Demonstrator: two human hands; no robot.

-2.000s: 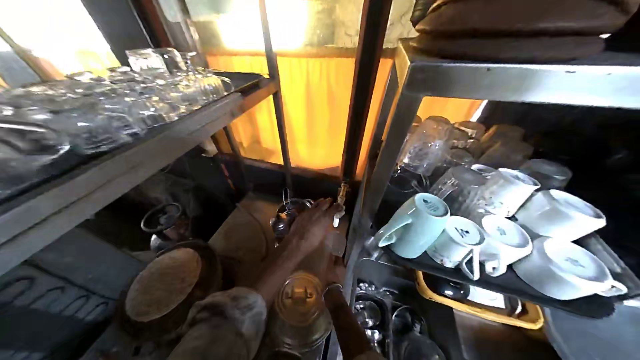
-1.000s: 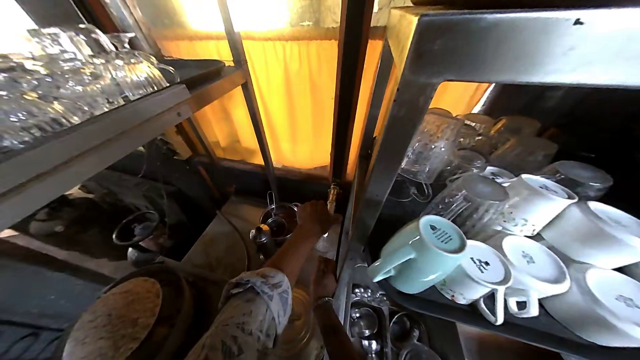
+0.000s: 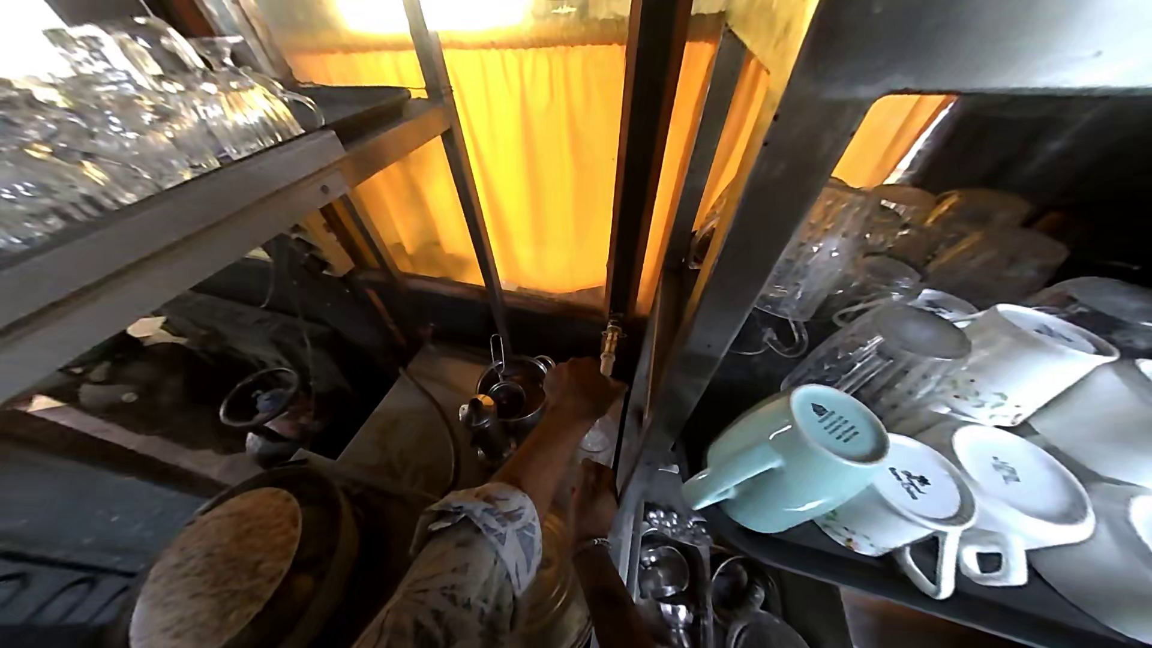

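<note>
My left hand (image 3: 580,391), at the end of a patterned sleeve, is raised beside a brass tap (image 3: 611,346) at the centre. Its fingers are curled by the tap's pale spout; their grip is unclear. Lower down, my right hand (image 3: 594,499), with a bracelet at the wrist, is close under a clear glass (image 3: 596,438) below the tap. Whether it holds the glass cannot be told. Left of my left hand lies a metal pot (image 3: 531,382) with a strainer in it, and a dark metal vessel (image 3: 489,427) in front. A large round container (image 3: 553,585) shows between my forearms.
Glass mugs (image 3: 207,108) crowd the upper left shelf (image 3: 171,229). On the right, a pale green mug (image 3: 792,459) and several white cups (image 3: 1026,486) stand upside down on a black tray (image 3: 864,585). Metal utensils (image 3: 663,571) are below. A round pan (image 3: 315,513) is at lower left.
The view has shifted, so the right rack looks nearer. Both hands stay by the tap and the glass; no clear change of grip shows.
</note>
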